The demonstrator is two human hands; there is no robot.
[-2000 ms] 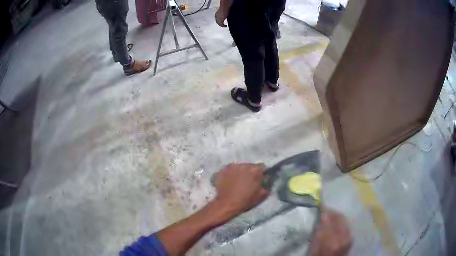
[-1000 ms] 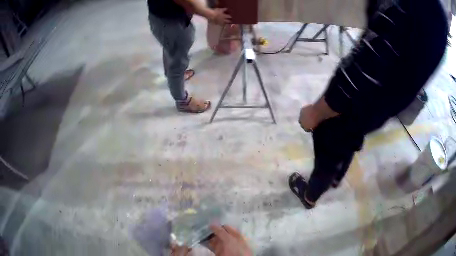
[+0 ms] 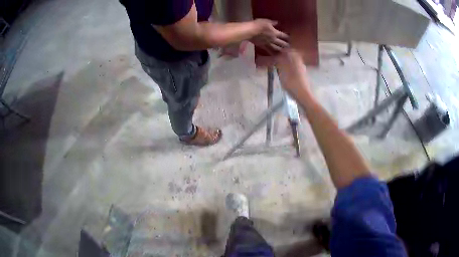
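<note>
A reddish-brown sheet hangs over the near end of the pale panel. My right hand, at the end of a blue sleeve, reaches up to the sheet's lower part, beside another person's hand. It is blurred, and I cannot tell whether it grips or only touches the sheet. Two grey blades show at the bottom left, a wider one and a darker one. What holds them is hidden. My left hand is out of the picture.
The long pale panel rests on metal trestles. A person in grey trousers stands left of it. Dark clothing of another person fills the lower right. A dark container stands on the floor. A white shoe shows below.
The view has moved closer to the panel. My right hand has left the blades and reached up to the sheet. The blades have shifted to the lower left, and my left hand has left the picture.
</note>
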